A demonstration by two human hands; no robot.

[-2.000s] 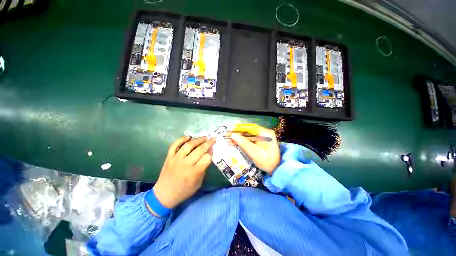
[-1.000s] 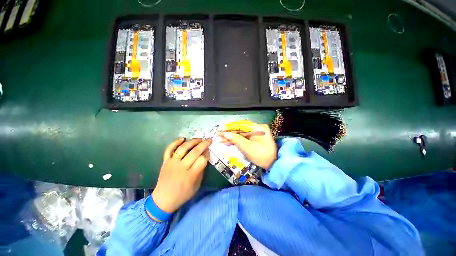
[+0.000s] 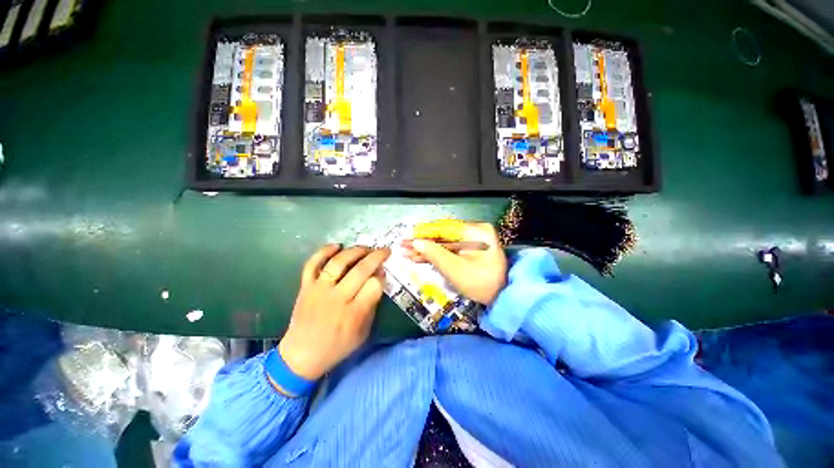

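An open phone body (image 3: pixel 422 288) lies tilted on the green mat in front of me, its far end glaring white and its circuit end toward my lap. My left hand (image 3: pixel 336 297), with a blue wrist band, has its fingertips on the far left edge of the body. My right hand (image 3: pixel 466 265) grips a tool with a yellow handle (image 3: pixel 441 230), held over the far end of the body. The tool's tip is lost in the glare, and I cannot make out a cable there.
A black foam tray (image 3: pixel 437 186) behind holds several phone bodies in upright slots; its middle slot has no phone. A black cable bundle (image 3: pixel 574 233) lies below it. A small dark-and-silver part (image 3: pixel 773 267) lies right, white scraps (image 3: pixel 194 315) left, and clear bags (image 3: pixel 178 370) lower left.
The view has shifted, so the tray appears further left than two seconds ago. Both hands stay at the phone body, with only slight finger movement.
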